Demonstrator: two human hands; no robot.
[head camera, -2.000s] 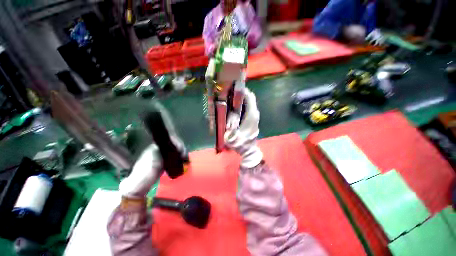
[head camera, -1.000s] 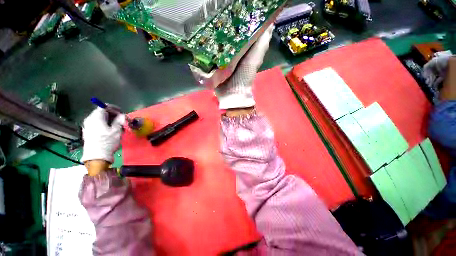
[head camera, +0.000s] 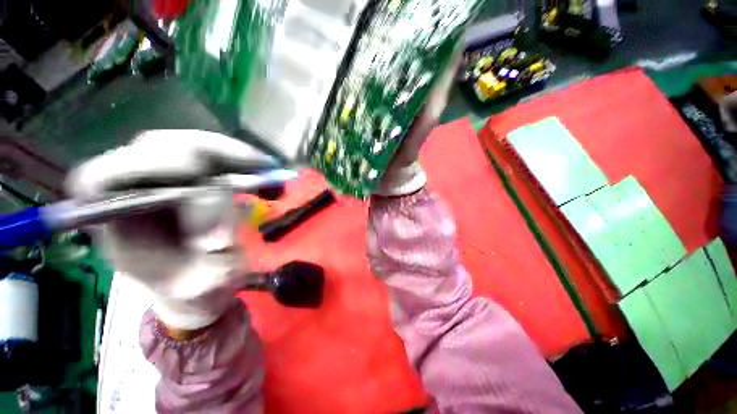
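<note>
My left hand (head camera: 174, 218), in a white knit glove and blurred by motion, holds a pen with a blue end (head camera: 24, 226) and a whitish barrel; its tip points right toward the board. My right hand (head camera: 406, 166), gloved and mostly hidden behind the board, holds a green circuit board (head camera: 380, 105) tilted up at the top centre. The board shows dense small parts and a blurred silver-white block. A black stick tool (head camera: 297, 215) and a black round-headed tool (head camera: 297, 284) lie on the red mat (head camera: 339, 348).
A red stack (head camera: 630, 121) with green cards (head camera: 626, 230) is at the right. Boards with yellow parts (head camera: 505, 74) lie on the dark green conveyor (head camera: 113, 113). Paper (head camera: 125, 348) is at the lower left, beside a white roll-like cylinder (head camera: 18, 311). A yellow pot (head camera: 257, 213) is partly hidden.
My left hand has moved up and closer to the camera, bringing the pen out from beside the yellow pot. My right hand has tilted the board more steeply. The black stick tool was put down earlier.
</note>
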